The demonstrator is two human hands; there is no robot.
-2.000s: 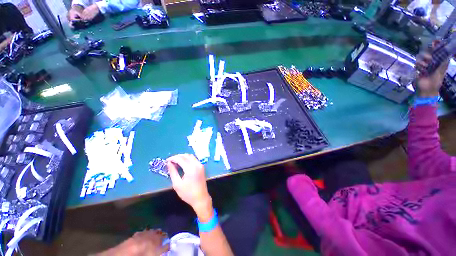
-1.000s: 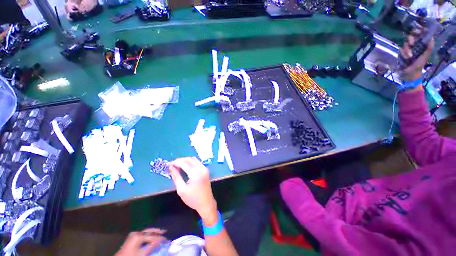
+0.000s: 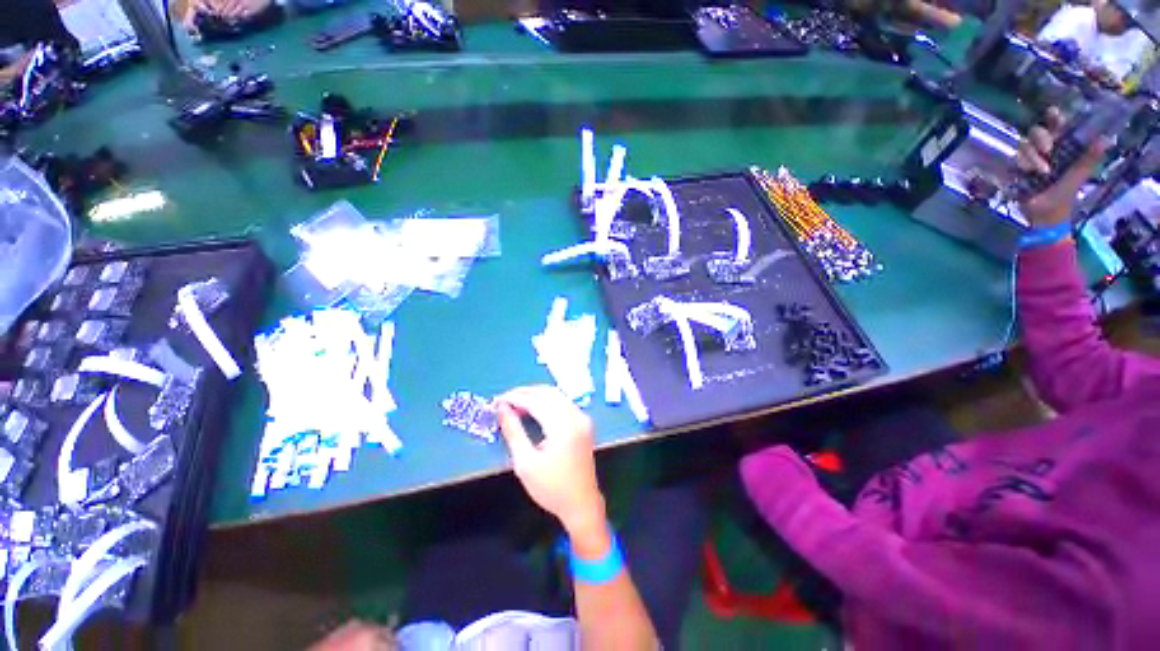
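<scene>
My right hand (image 3: 556,445), with a blue band at its wrist, pinches the edge of a dark speckled circuit board (image 3: 469,415) between thumb and fingers, low over the bench near its front edge. My left hand (image 3: 354,637) shows only as a small part at the bottom edge; its fingers are cut off. The larger heap of white ribbon cables (image 3: 318,394) lies left of the board. The smaller heap of white cables (image 3: 569,354) lies just behind my right hand. Any socket on the board is too small to tell.
The left tray (image 3: 235,299) holds rows of boards, some with curved white cables. The right tray (image 3: 636,382) holds cabled boards and small black parts. Clear bags (image 3: 394,261) lie behind. A person in a magenta top (image 3: 980,534) sits at the right.
My left hand has dropped almost out of the picture. The view has shifted, so the bench things appear farther right. My right hand still pinches the board. The neighbour's raised hand has moved.
</scene>
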